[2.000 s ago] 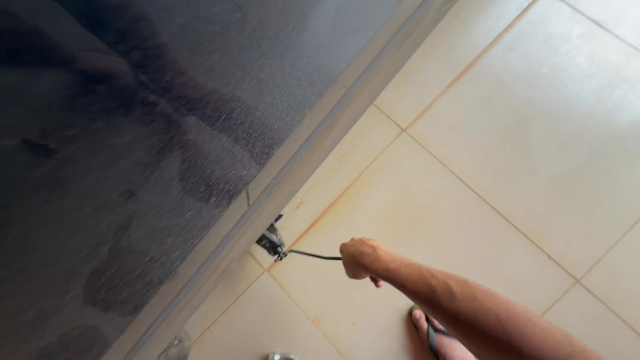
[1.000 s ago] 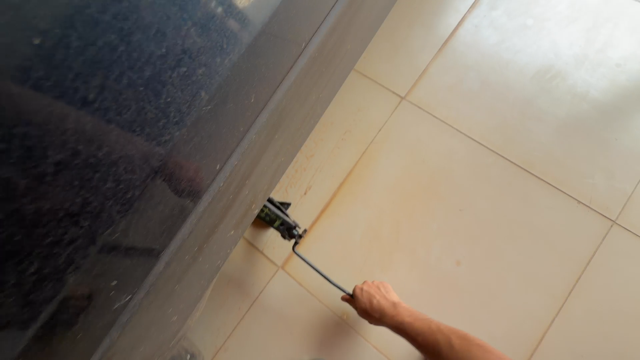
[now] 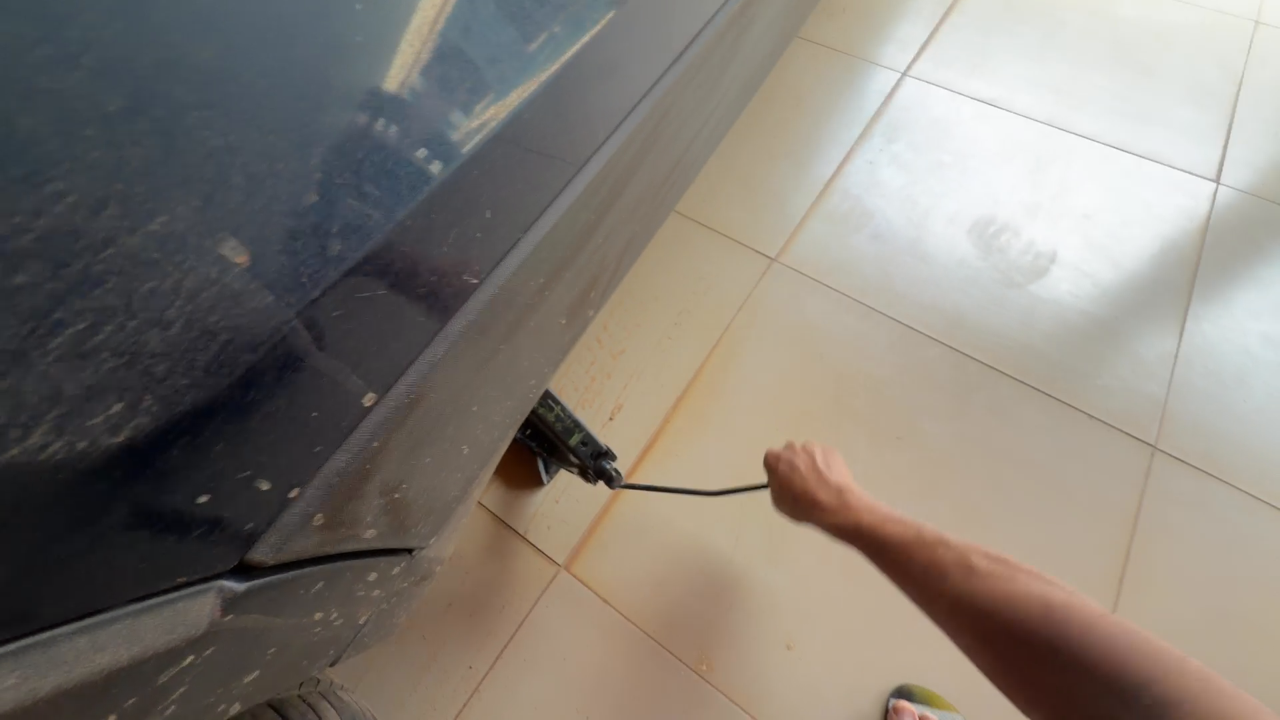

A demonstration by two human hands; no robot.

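My right hand [image 3: 808,484] is closed around the end of a thin black crank handle [image 3: 695,490]. The rod's other end meets the end joint of a dark scissor jack [image 3: 570,440], which sticks out from under the car's sill [image 3: 480,370]. The rest of the jack is hidden beneath the car, so its contact with the underside cannot be seen. My left hand is not in view.
A dark, dusty car door [image 3: 180,300] fills the left side, with mud spots low down. Part of a tyre [image 3: 310,700] shows at the bottom left. Beige floor tiles [image 3: 900,400] lie under the jack. My sandalled foot [image 3: 915,704] is at the bottom edge.
The crank handle has swung to a different angle at the jack, with my right hand still on its end. The view has shifted, and the tyre and wheel arch now show.
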